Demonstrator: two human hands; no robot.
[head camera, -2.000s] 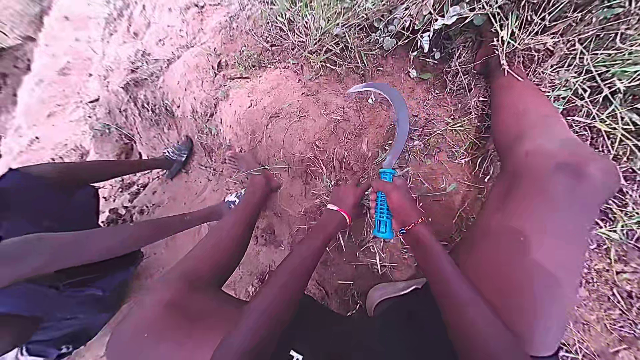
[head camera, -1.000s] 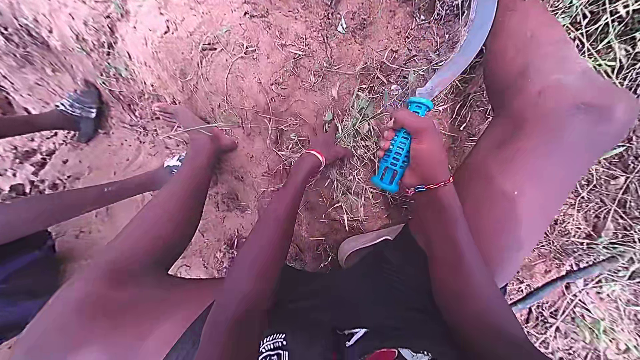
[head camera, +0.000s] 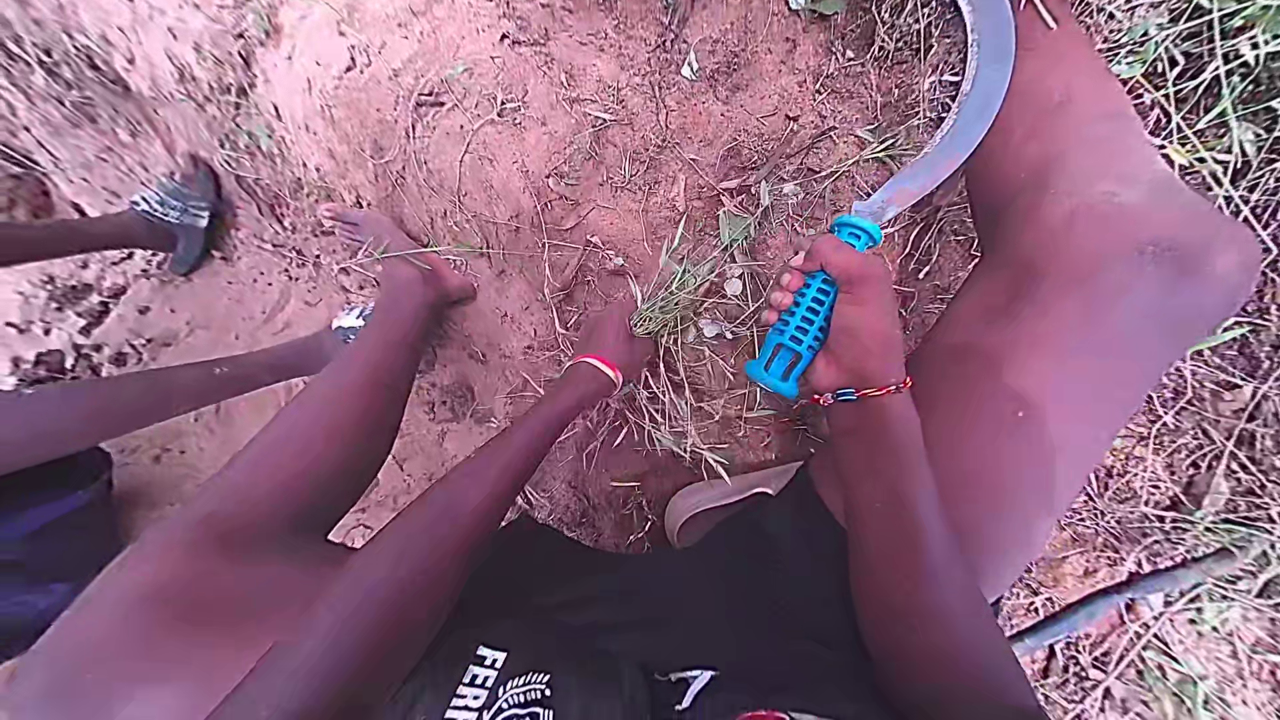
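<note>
My right hand (head camera: 855, 315) is closed round the turquoise plastic handle of a sickle (head camera: 945, 165). Its curved metal blade rises from the fist toward the top edge, close beside my right leg. Left of it, my left hand (head camera: 612, 340), with a red and white band at the wrist, is low at the ground and closed on a small bunch of grass (head camera: 672, 300). The fingertips are partly hidden. Loose cut grass (head camera: 690, 420) lies on the soil between the hands.
My bare legs are spread on both sides. Another person's legs (head camera: 150, 400) and shoe (head camera: 185, 215) are at the left. A sandal-like item (head camera: 725, 500) lies by my black clothing. Dry grass (head camera: 1190, 440) covers the ground at right, with a dark stick (head camera: 1120, 600).
Two seconds ago both hands were together at the sickle handle. The left hand has since moved away to the left and now has grass in it. The view has shifted closer.
</note>
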